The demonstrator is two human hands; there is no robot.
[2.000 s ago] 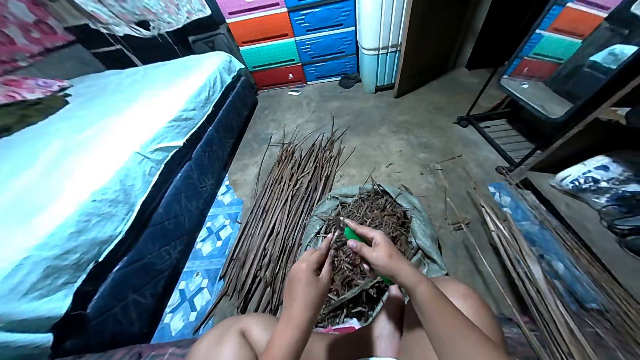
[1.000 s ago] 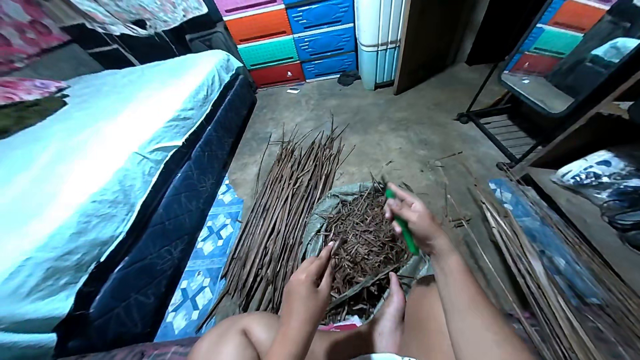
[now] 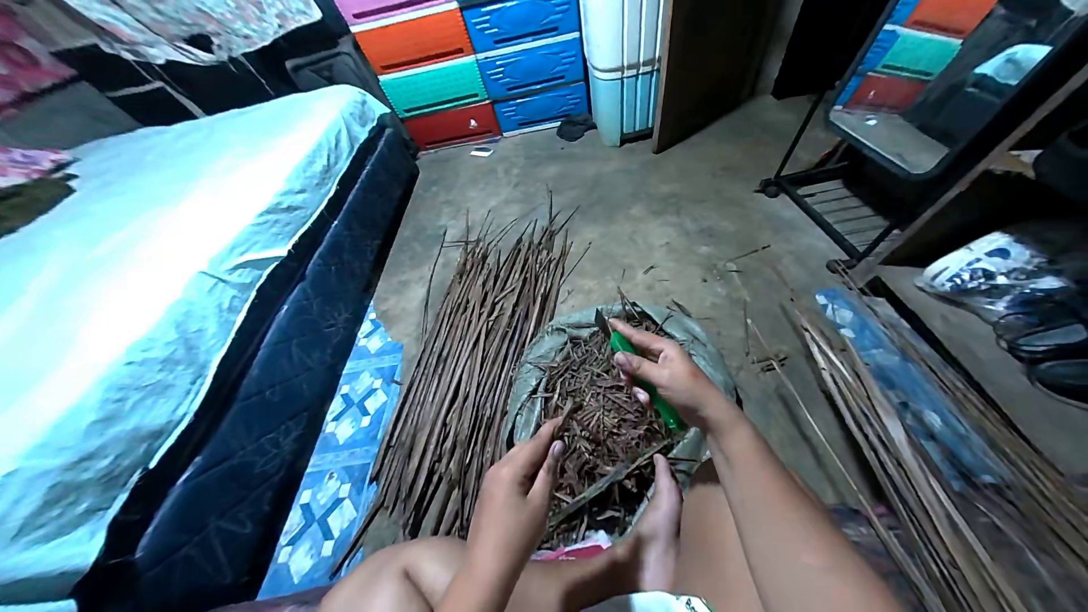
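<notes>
My right hand (image 3: 667, 370) grips a green-handled knife (image 3: 646, 387), its short dark blade pointing up and left over an open sack (image 3: 705, 336). Dry brown plant scraps (image 3: 595, 382) fill the sack in front of me. Lower and to the left, my left hand (image 3: 523, 480) pinches the end of a small brown piece (image 3: 565, 414) between thumb and fingers, above the sack's left part. Left of the sack lies a bundle of long dry brown stalks (image 3: 484, 340) on the floor. A longer strip (image 3: 608, 484) lies across the sack's near side, by my bare foot.
A bed with a pale blue sheet (image 3: 195, 212) stands at left, a blue patterned mat (image 3: 340, 459) beside it. More long strips (image 3: 884, 425) lie at right, near a wheeled mirror stand (image 3: 841, 204) and shoes (image 3: 1045, 340). Plastic drawers (image 3: 442, 76) stand at the back.
Two seconds ago both hands were close together over the sack; they are now apart. Since one second ago, my right hand with the knife has come slightly down and left.
</notes>
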